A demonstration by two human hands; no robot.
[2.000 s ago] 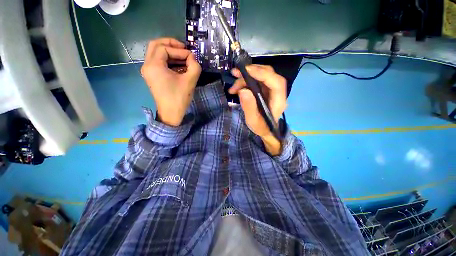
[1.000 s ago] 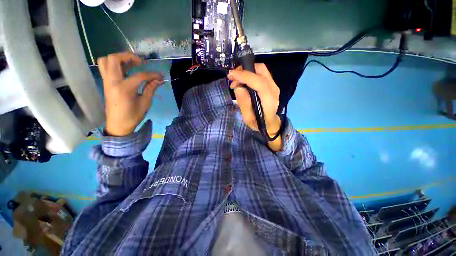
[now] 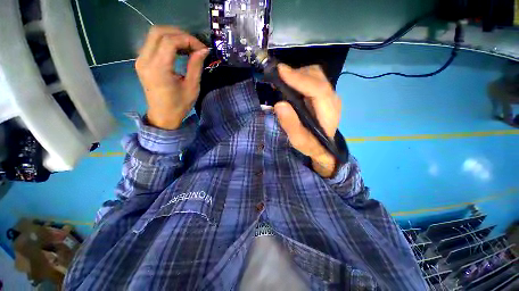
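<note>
A dark circuit board [image 3: 242, 28] with white and silver parts lies at the front edge of the bench. My right hand [image 3: 310, 111] holds the black soldering iron [image 3: 299, 102]; its tip end is over the board's lower part. My left hand [image 3: 171, 74] is left of the board, thumb and forefinger pinched at its left edge. A thin solder wire [image 3: 136, 11] runs from the upper left to behind my left hand. Fine red lead wires [image 3: 214, 66] show at the board's lower left corner.
The green bench [image 3: 330, 23] spans the top. White tray rack [image 3: 40, 85] stands at left, with a black unit [image 3: 25, 162] beside it. A black cord [image 3: 398, 74] hangs at right. A rack of boards [image 3: 455, 247] is at lower right, cardboard boxes [image 3: 45, 250] at lower left.
Since one second ago my left hand has moved right and up to the board's left edge. The iron is more slanted, its tip end lower on the board. The spool has left the view.
</note>
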